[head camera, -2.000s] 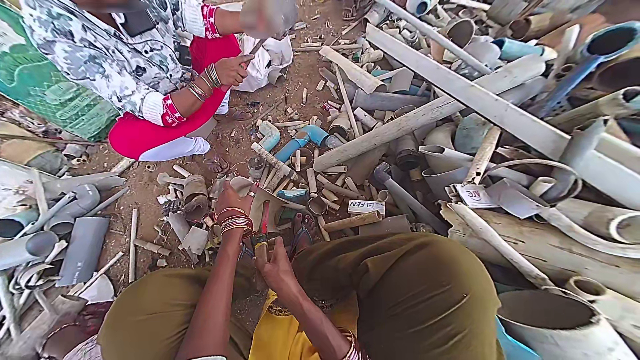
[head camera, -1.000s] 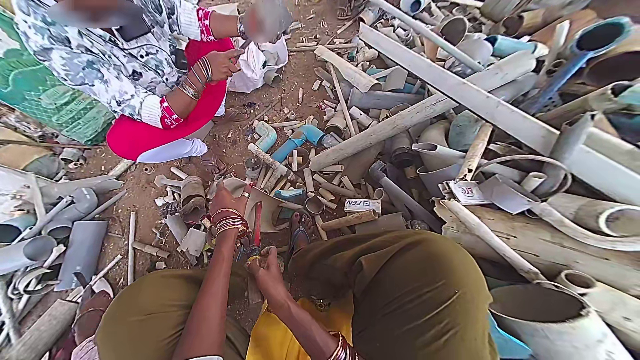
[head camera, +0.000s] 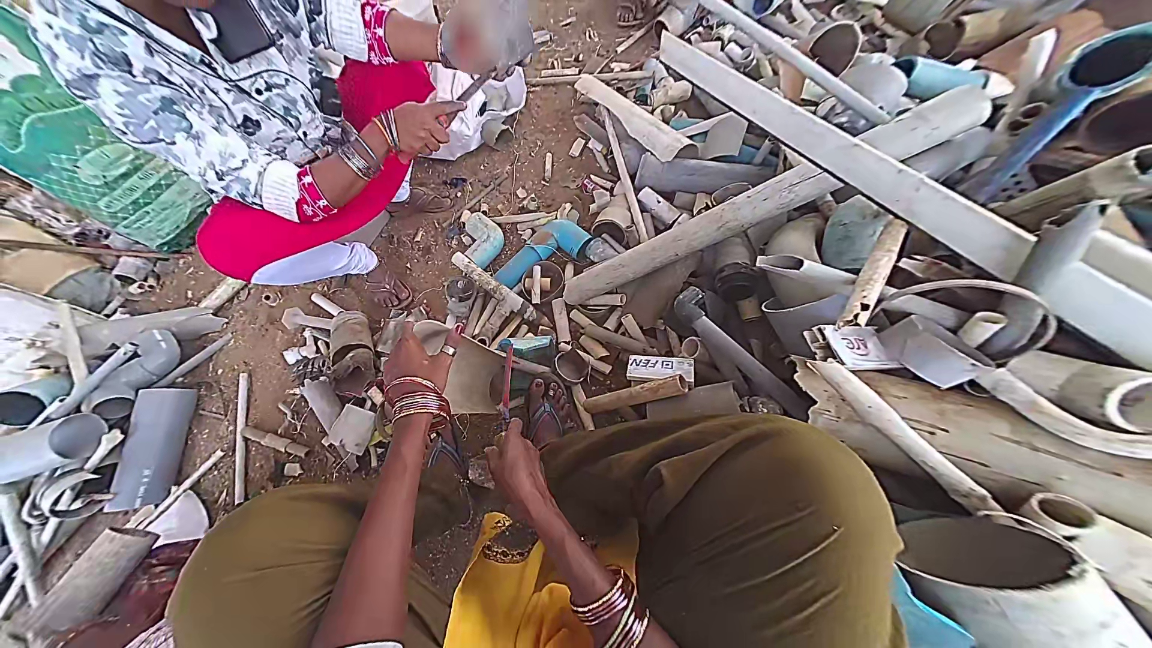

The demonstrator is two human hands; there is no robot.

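Note:
In the head view my left hand grips the upper edge of a curved grey-beige piece of plastic pipe between my feet. My right hand is closed on the lower end of a thin tool with a red part, which points away from me beside the pipe piece; its exact kind is unclear. Just beyond lie a blue pipe elbow and short pipe offcuts. A printed white piece rests to the right of my right foot.
Opposite me at the upper left squats another person, holding a tool and a blurred object. Long pipes and a white channel cross the heap at right. A wide pipe stands near my right knee. More pipe scrap lies at left.
The pipe piece in my left hand has changed its angle, and more of its broad face shows now. The red tool in my right hand has shifted and stands more upright in the view.

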